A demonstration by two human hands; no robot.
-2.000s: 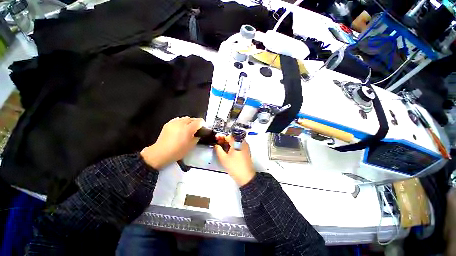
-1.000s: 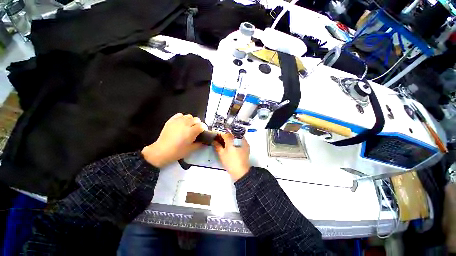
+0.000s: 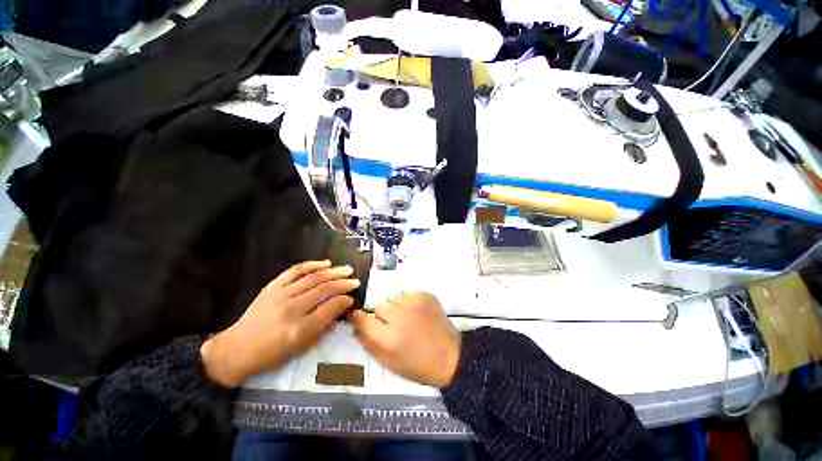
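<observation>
A wide black garment panel lies left of the needle, its right edge running to the presser foot of the white sewing machine. My left hand lies on the front right part of the panel, fingers stretched towards its edge. My right hand is closed, its thumb and finger at the panel's front corner beside my left fingertips. It pinches the edge there. The needle tip is too small to make out.
A wooden-handled tool lies along the blue stripe. Black bands drape over the head. A clear packet is on the bed. A control panel is at the right, a scale strip along the front edge, and more dark cloth behind left.
The view has moved closer to the machine. Both hands have come from beside the needle towards the front edge. My left hand has flattened on the cloth, whose edge now runs forward from the foot.
</observation>
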